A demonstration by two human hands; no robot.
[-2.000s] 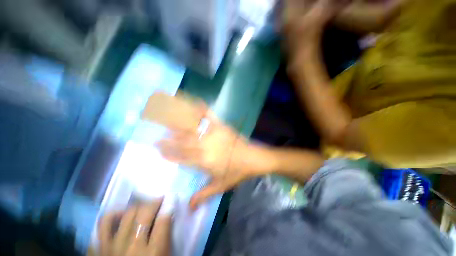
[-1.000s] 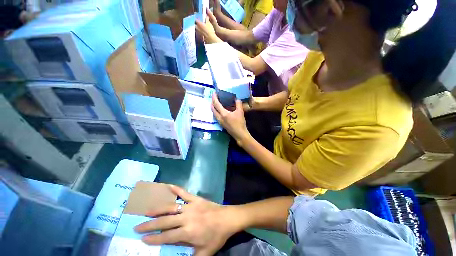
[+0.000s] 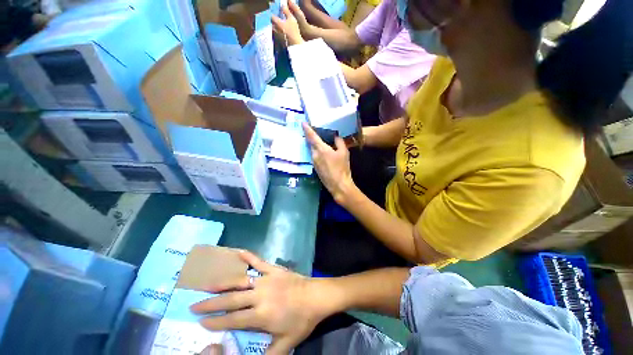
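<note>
A flat, light blue and white printed carton blank (image 3: pixel 170 256) lies on the green bench at the bottom left of the view. Its plain brown flap (image 3: pixel 212 267) shows near my fingers. My right hand (image 3: pixel 267 304) lies palm down on the blank, fingers spread, with a ring on one finger. It comes in from the right in a grey-blue sleeve. Only what looks like a fingertip of my left hand (image 3: pixel 212 349) shows at the bottom edge; the rest is cut off. No cloth can be made out.
An open-top carton (image 3: pixel 223 182) stands ahead, with stacked blue and white boxes (image 3: pixel 104 139) at left. Large blue box shapes (image 3: pixel 62 298) stand at lower left. A person in yellow (image 3: pixel 479 173) at right holds a carton (image 3: pixel 323 87). A blue crate (image 3: pixel 534 274) is at lower right.
Since one second ago the neighbour's carton has tilted and risen slightly. My right hand has stayed nearly in place. A fingertip now shows at the bottom edge; two seconds ago more of my left hand showed.
</note>
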